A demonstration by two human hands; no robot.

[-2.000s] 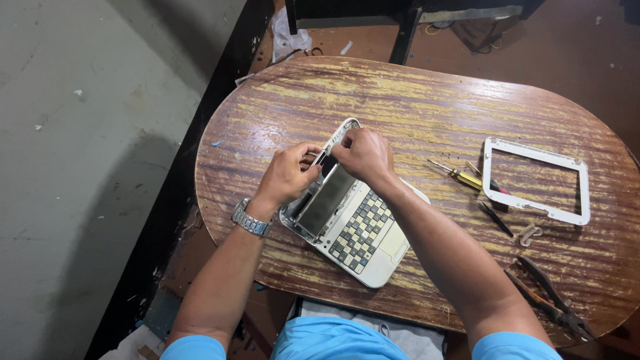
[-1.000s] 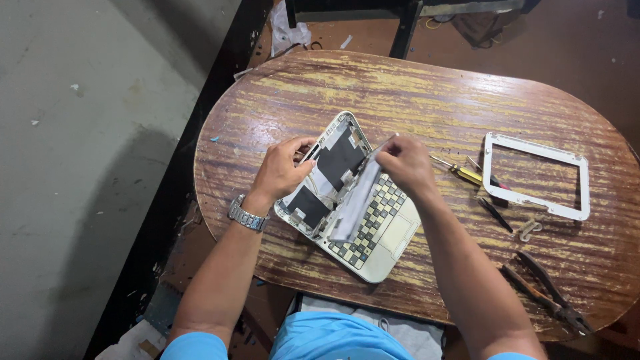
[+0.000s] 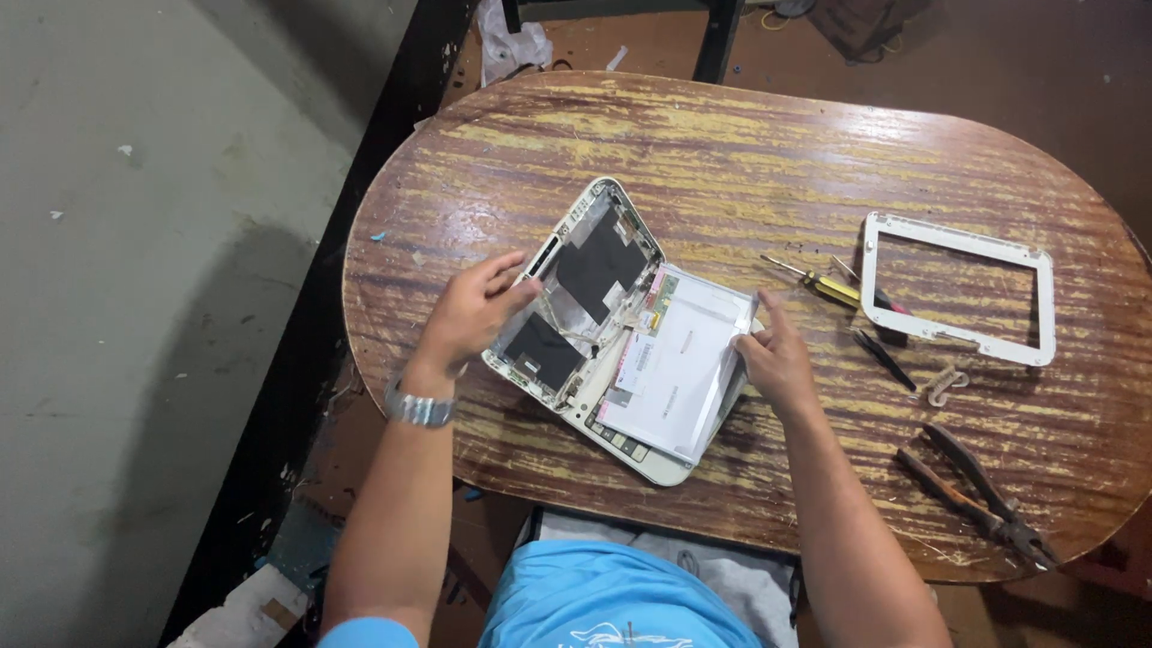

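Observation:
A small white laptop lies open on the wooden table, its keyboard base (image 3: 661, 472) mostly covered by the LCD panel (image 3: 688, 360), which rests with its silvery back up. Thumb and fingers of my right hand (image 3: 776, 355) pinch the panel's right edge. My left hand (image 3: 477, 310), with a metal watch on the wrist, holds the outer edge of the lid shell (image 3: 598, 261). Black sheets and thin cables show inside the lid. The removed white screen bezel (image 3: 1048, 306) lies at the right of the table.
Beside the bezel are a yellow-handled screwdriver (image 3: 832, 288), black tweezers (image 3: 885, 360) and a small pale plastic piece (image 3: 947, 385). Worn combination pliers (image 3: 990, 513) lie near the table's lower right edge. A dark metal rail runs left of the table (image 3: 396, 171).
The LCD panel has come out of the lid and been laid face down over the keyboard. My right hand has moved right with its edge; my left hand has stayed at the lid.

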